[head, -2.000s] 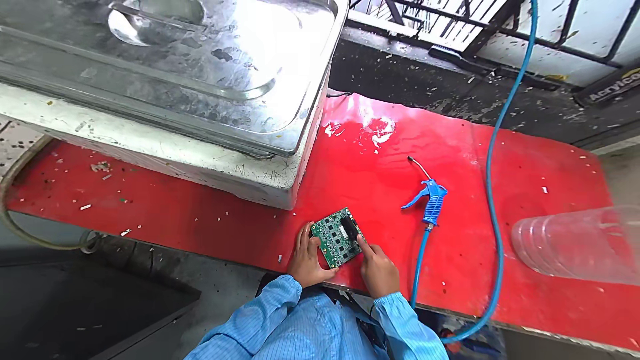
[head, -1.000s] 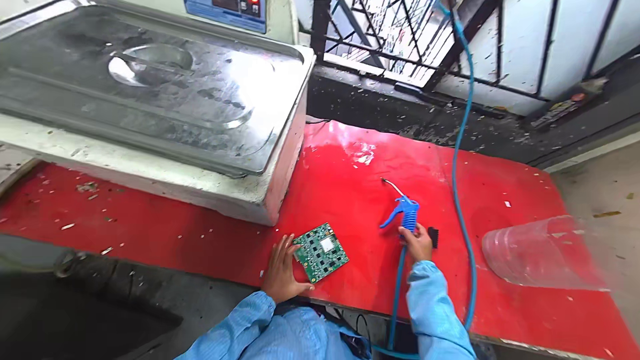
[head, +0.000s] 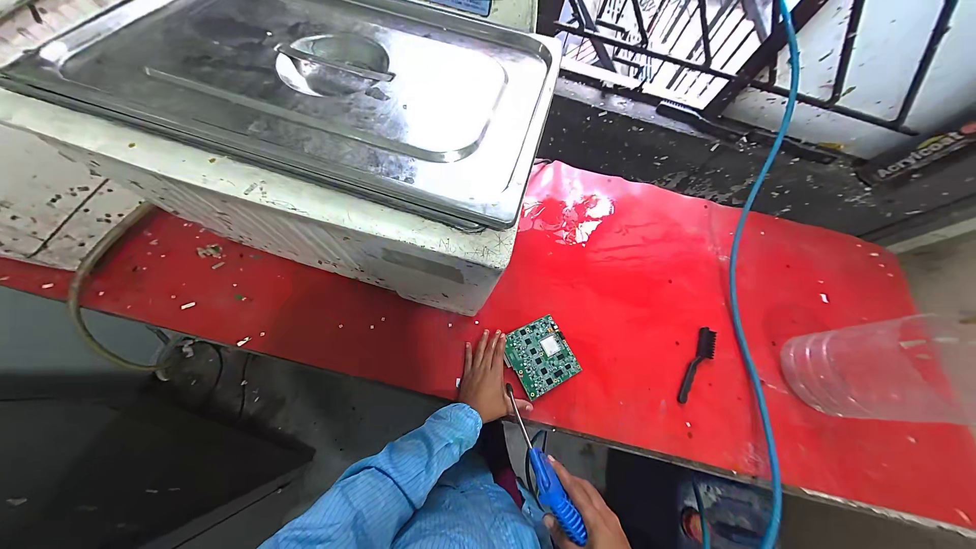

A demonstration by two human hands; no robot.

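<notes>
A green printed circuit board (head: 543, 356) lies flat on the red-covered bench. My left hand (head: 486, 379) is spread on the bench along the board's left edge, its fingers pointing away from me. Below the bench's front edge, my right hand (head: 585, 507) grips a blue air blow gun (head: 555, 492). The gun's thin metal nozzle points up toward my left thumb and the board's lower left corner. A black brush (head: 697, 364) lies to the right of the board.
A steel-lidded tank (head: 328, 114) stands at the back left. A blue air hose (head: 743, 229) crosses the bench on the right, beside a clear plastic container (head: 869, 370). Another brush (head: 686, 114) lies on the dark ledge by the metal grille. Small debris dots the bench.
My right hand has brought the blow gun from the bench toward the board and my left hand. The black brush, under my right hand two seconds ago, now lies free on the bench.
</notes>
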